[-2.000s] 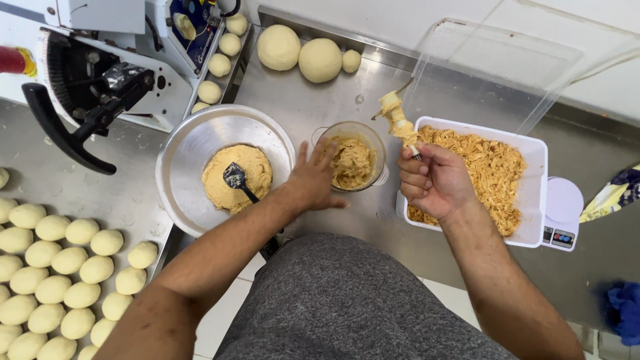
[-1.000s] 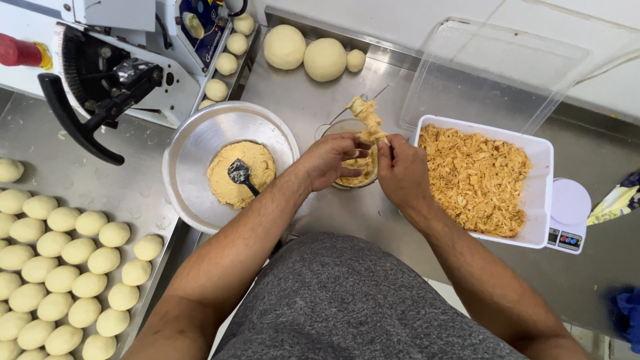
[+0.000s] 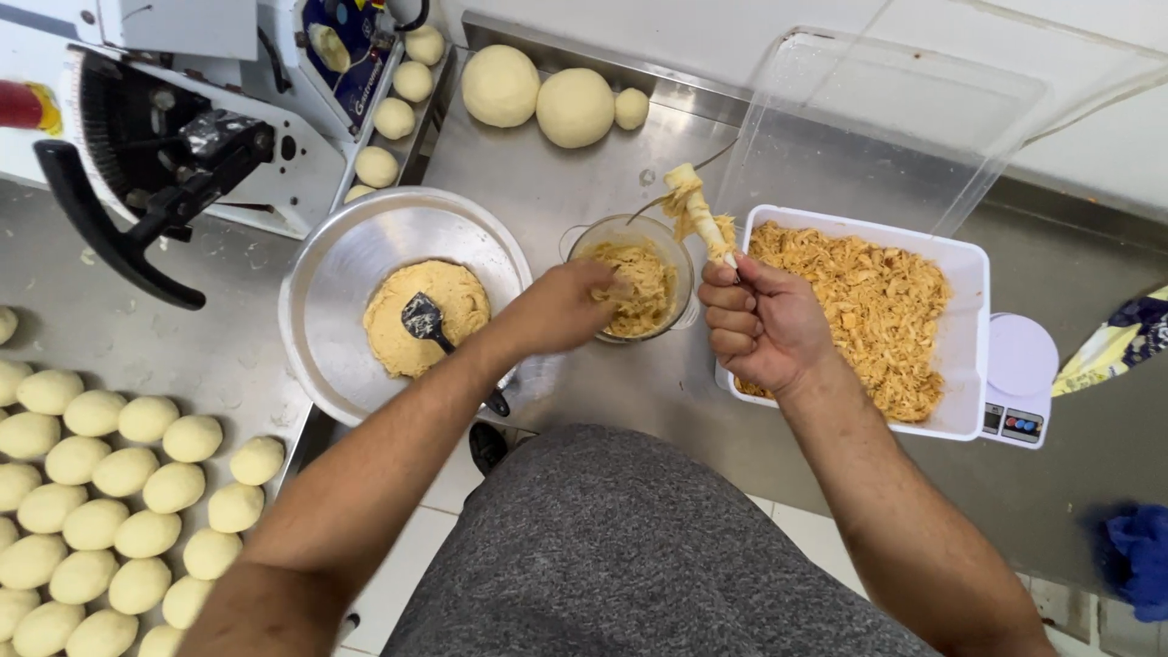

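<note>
My right hand (image 3: pixel 762 319) grips the lower end of a mixer beater (image 3: pixel 701 214), raised upright and coated with pale yellow paste; its thin wires stick out at the sides. My left hand (image 3: pixel 570 306) reaches over the left rim of a glass bowl (image 3: pixel 680 292), its fingertips at the yellow shredded mixture (image 3: pixel 639 283); whether they hold any is hidden. Left of it, a wide metal bowl (image 3: pixel 319 265) holds a mound of yellow dough (image 3: pixel 392 315) with a black spatula (image 3: pixel 424 317) resting on it. Right of my right hand stands a white tub (image 3: pixel 967 319) of shredded orange-yellow filling (image 3: pixel 876 301).
Dough balls (image 3: pixel 91 525) cover the lower left; larger ones (image 3: pixel 575 107) sit at the back edge. A machine with a black handle (image 3: pixel 119 246) stands upper left. A clear plastic lid (image 3: pixel 894 109) leans behind the tub, a kitchen scale (image 3: pixel 1020 383) beside it, and a blue cloth (image 3: pixel 1141 557) lies lower right.
A second ago both hands were together at the coated beater; my left hand has since moved away from it, down and left to the glass bowl. My right hand still holds the beater.
</note>
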